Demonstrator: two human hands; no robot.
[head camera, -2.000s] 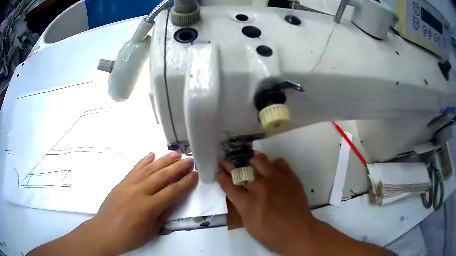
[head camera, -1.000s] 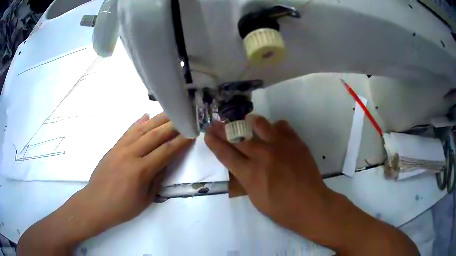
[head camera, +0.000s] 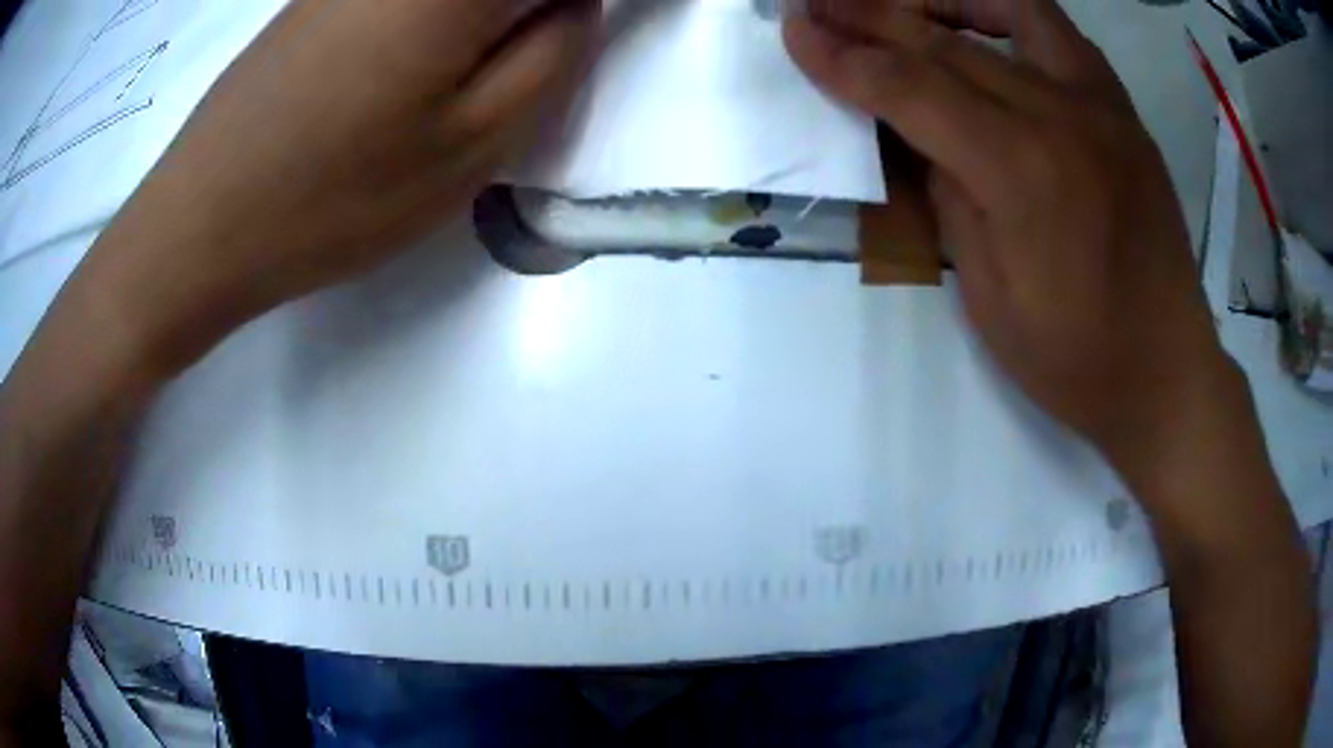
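The white garment panel (head camera: 731, 124) lies under and between my hands at the top of the picture, its cut edge slightly frayed. Its dark lines show at the upper left. My left hand (head camera: 424, 102) rests on the panel, its fingertips hidden or cut off by the top edge. My right hand (head camera: 994, 132) lies on the panel's right side, fingers pointing up and left, partly cut off at the top. Whether either hand pinches the cloth is not clear. The needle area is out of view.
A slot (head camera: 658, 231) in the table shows below the panel, with a tan tape patch (head camera: 901, 241) at its right. The table's ruler edge (head camera: 643, 595) is near my lap. A red stick (head camera: 1235, 124), a white strip (head camera: 1219, 205) and a bundle of cut pieces (head camera: 1305, 307) are at right.
The view has tilted down and come closer, so the machine head has left the picture and the table's front edge and my lap show. Both hands remain at the panel.
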